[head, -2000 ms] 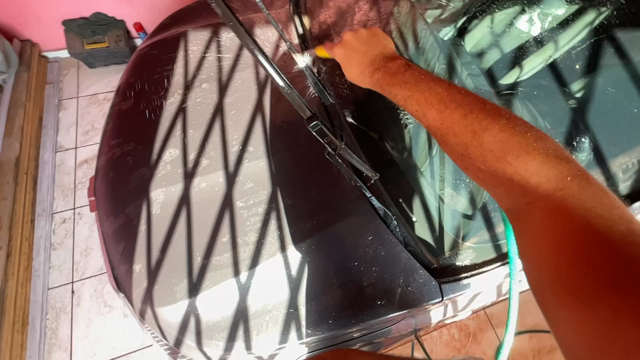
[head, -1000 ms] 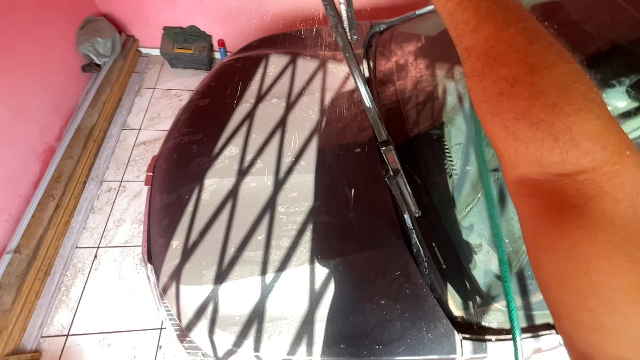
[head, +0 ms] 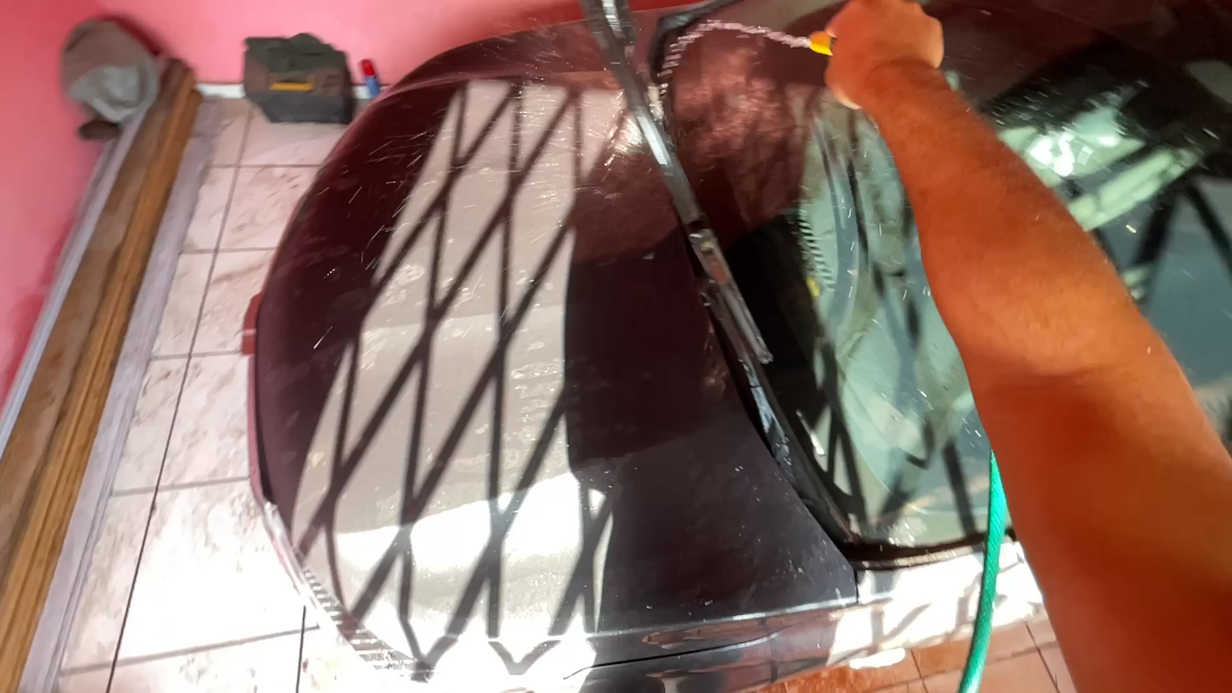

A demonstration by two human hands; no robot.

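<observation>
At the upper right, my right hand [head: 884, 48] is closed around a hose end with a yellow tip [head: 821, 43]. A thin stream of water [head: 746, 31] leaves the tip toward the left and curves down onto the base of the car windshield [head: 895, 452]. Below my forearm a green hose [head: 989, 568] hangs past the car's side; its run up to my hand is hidden. A raised wiper arm [head: 664, 154] stands left of the stream. Water drops lie on the dark red car hood [head: 635, 385], which carries lattice-shaped shadows. My left hand is not in view.
A dark toolbox [head: 298, 82] stands on the floor tiles by the pink wall, with a small red and blue object [head: 371, 79] beside it. Long wooden boards [head: 106, 289] lie along the left wall, a grey cloth-like bundle [head: 108, 72] at their far end.
My right hand was over the windshield's base near the wipers two seconds ago, then out of view above; now it is back in view, farther right of the raised wiper.
</observation>
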